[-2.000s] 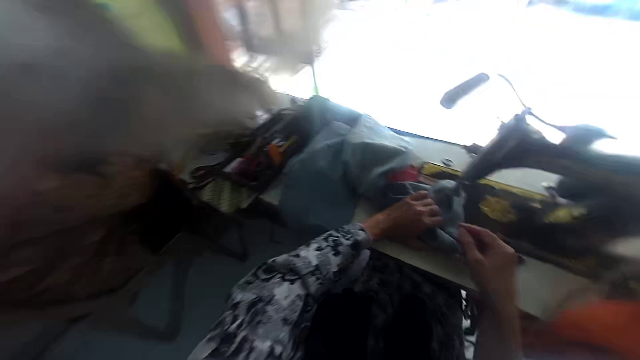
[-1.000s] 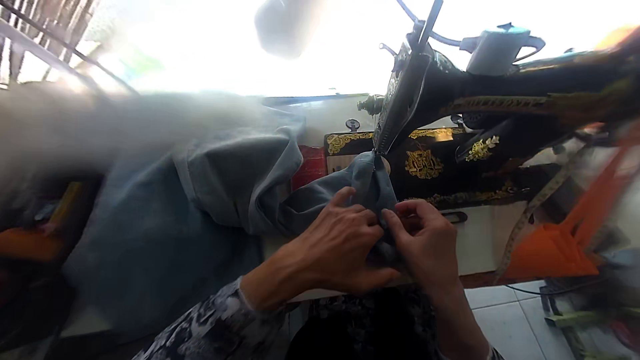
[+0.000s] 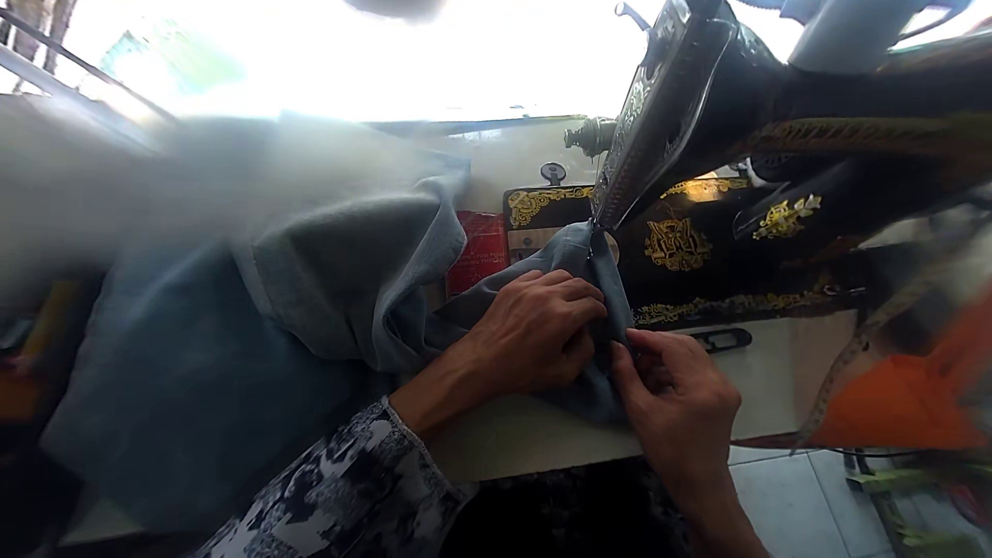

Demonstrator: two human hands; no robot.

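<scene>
A blue-grey cloth spreads over the left of the table, and a narrow part of it runs under the needle end of a black sewing machine with gold decoration. My left hand lies on this part just in front of the needle, its fingers bent into the fabric; its palm side is hidden. My right hand pinches the cloth's right edge between thumb and index finger, nearer to me than the needle. The presser foot area touches the cloth.
A red packet bearing writing lies left of the machine bed. An orange cloth or bag and a measuring tape hang at the right edge of the table. A grey cup-like container stands on the machine arm.
The view has swung and come closer to the machine. Two seconds ago both hands were together at a small bunch of cloth; since one second ago they have kept nearly the same hold by the needle.
</scene>
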